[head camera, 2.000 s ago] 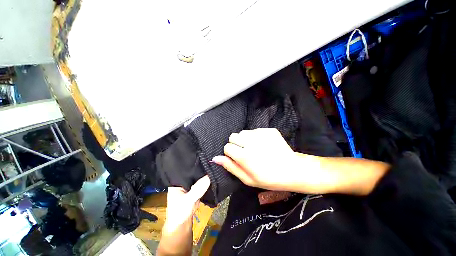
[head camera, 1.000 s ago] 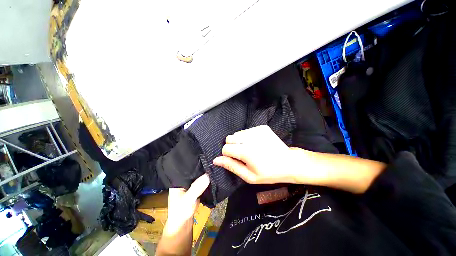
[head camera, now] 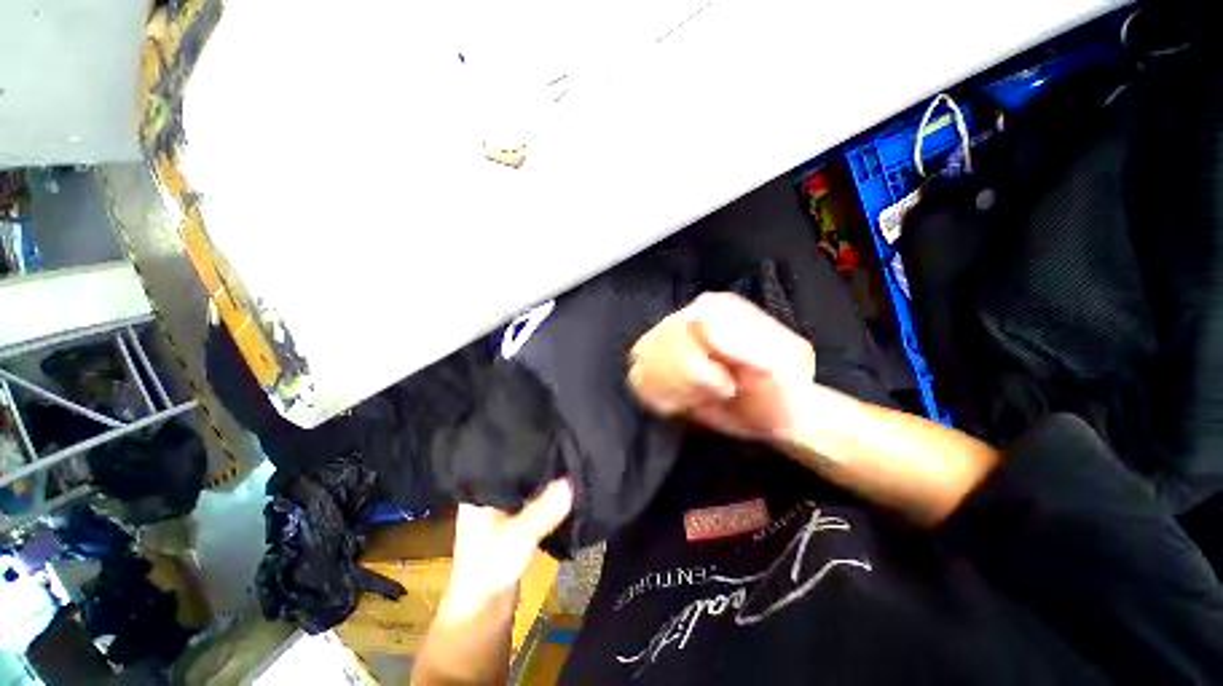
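Observation:
A black garment (head camera: 610, 389) hangs below the table's front edge, over my lap. A white loop or mark shows on it close under the table edge. My left hand (head camera: 494, 550) comes up from the bottom and grips the garment's folded lower part, thumb on top. My right hand (head camera: 724, 369) is curled and motion-blurred over the garment's right side. Whether its fingertips hold cloth or anything small cannot be told.
The white table (head camera: 402, 201) fills the top, with a worn left edge and a small pale object (head camera: 504, 157) on it. A blue crate (head camera: 896, 268) and black garments (head camera: 1073, 255) are at right. A cardboard box (head camera: 402, 603) and a dark bundle (head camera: 311, 550) lie lower left.
My right hand has moved up and slightly right from the spot near my left thumb. The cloth has shifted, and the white loop shows more. My left hand keeps its grip.

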